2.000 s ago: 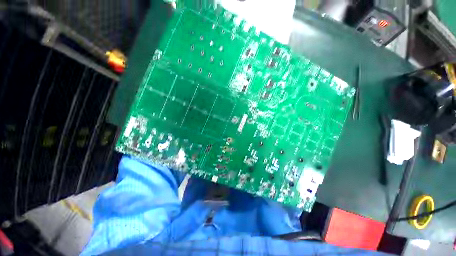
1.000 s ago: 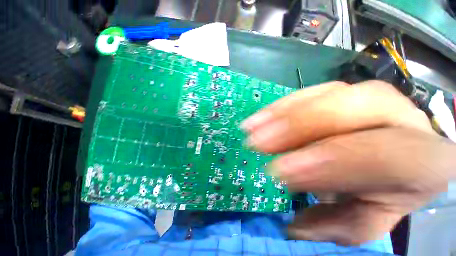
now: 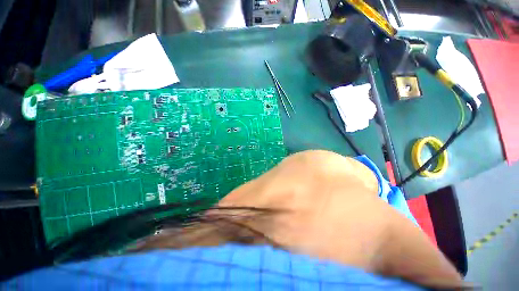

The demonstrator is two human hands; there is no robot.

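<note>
The large green circuit board [image 3: 193, 125] lies on the dark green mat, its lower edge hidden by my body, dark blurred strands and bare skin. My right hand [image 3: 318, 210], bare, large and blurred close to the camera, covers the board's lower right part. Its fingers cannot be made out, so I cannot tell if it holds anything. My left hand is not in view. Thin tweezers [image 3: 279, 88] lie on the mat just beyond the board's upper right corner.
Behind the board are a white-green reel [image 3: 34, 101], a blue tool [image 3: 74, 74] and a white wipe [image 3: 145, 63]. To the right are a black cylinder [image 3: 336, 55], folded wipe [image 3: 354, 107], dark brush-like tool [image 3: 337, 122], sponge tray [image 3: 406, 87], yellow tape roll [image 3: 419, 153], cable and red sheet [image 3: 498, 85].
The view has swung right, so the board shows further left and more of the bench's right side appears. My right hand has moved lower in the picture and its fingers no longer show.
</note>
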